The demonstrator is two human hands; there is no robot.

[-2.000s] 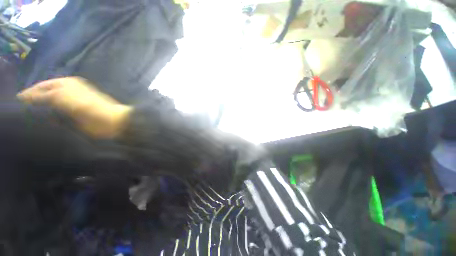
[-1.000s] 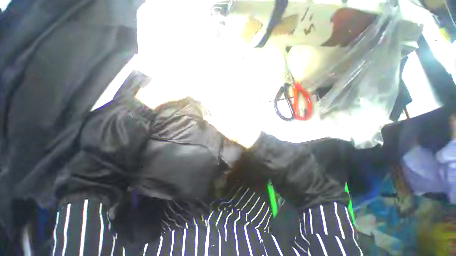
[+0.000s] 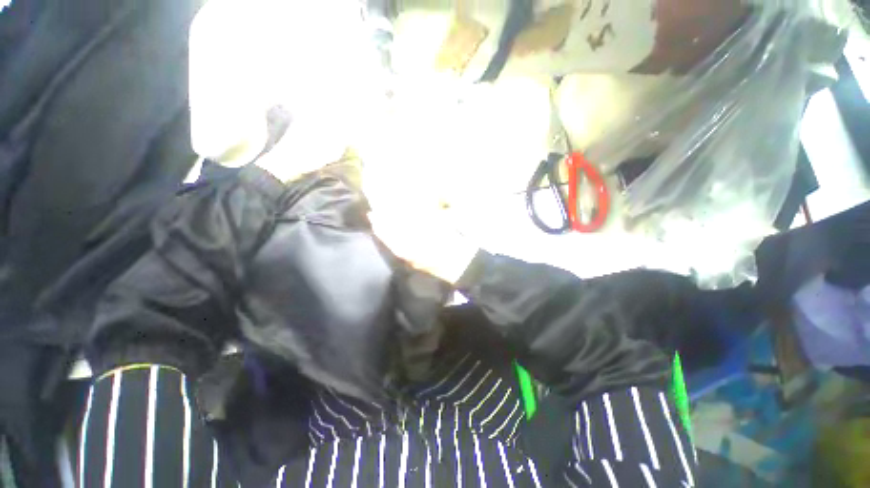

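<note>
A dark, shiny garment piece [image 3: 315, 286] hangs over the table edge between my two black sleeves and down over my lap. My left hand [image 3: 329, 170] is almost lost in the glare at the cloth's upper edge. My right hand [image 3: 437, 255] is a washed-out patch beyond the right sleeve, at the cloth's right side. The fingers of both hands cannot be made out, so their grip is unclear. The needle area is hidden by the glare. More dark cloth [image 3: 86, 143] is heaped at the left.
Scissors [image 3: 572, 195] with one black and one red handle lie right of the glare. A crumpled clear plastic bag [image 3: 711, 143] is beside them. The cream machine body [image 3: 611, 52] crosses the top. A rounded white cover [image 3: 272, 76] stands upper left. Lavender clothing [image 3: 835, 315] shows at the right edge.
Two seconds ago a bare hand was far left; both sleeves now point in to the glare. Since one second ago, the cloth's lower part has shifted slightly and the white cover shows more clearly.
</note>
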